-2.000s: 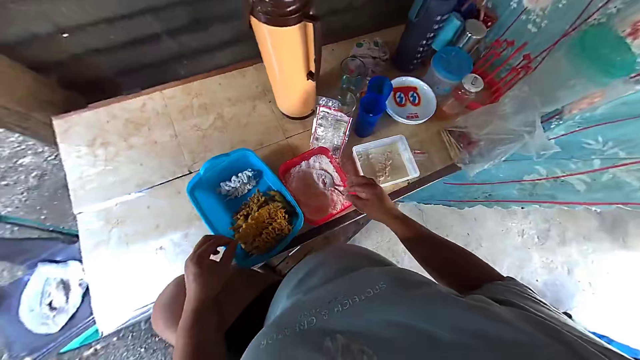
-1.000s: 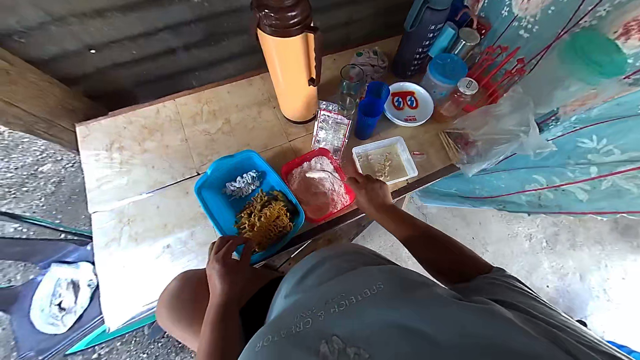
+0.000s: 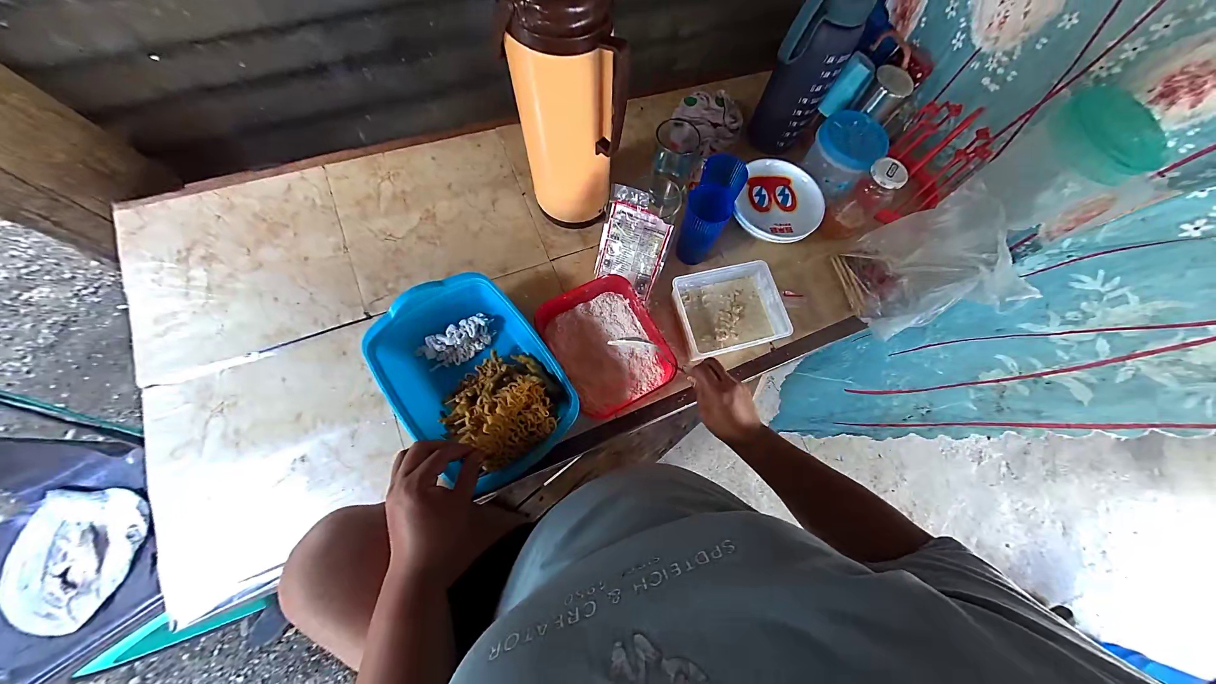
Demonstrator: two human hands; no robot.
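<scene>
My left hand (image 3: 432, 475) rests at the near edge of a blue plastic basin (image 3: 399, 366), fingertips beside yellow-brown curly pieces of food (image 3: 503, 408) on sticks. White-coated skewered pieces (image 3: 459, 340) lie in the basin's far part. My right hand (image 3: 720, 394) is at the near right corner of a red plastic tub of pale powder (image 3: 603, 356), its fingers closed on a thin stick whose white-coated piece (image 3: 632, 343) lies over the powder. Just beyond that hand stands a clear rectangular container (image 3: 731, 309) with liquid and small pieces.
An orange thermos (image 3: 562, 123), a printed packet (image 3: 632, 242), blue cups (image 3: 705, 223), a white plate (image 3: 779, 201), a dark bottle (image 3: 803, 81) and a lidded jar (image 3: 869, 195) stand across the table's back. Thin sticks (image 3: 847, 285) and a plastic bag (image 3: 936, 261) lie at the right.
My right hand has shifted slightly from the red tub's near right edge toward the clear container. My left hand stays at the blue basin's near edge.
</scene>
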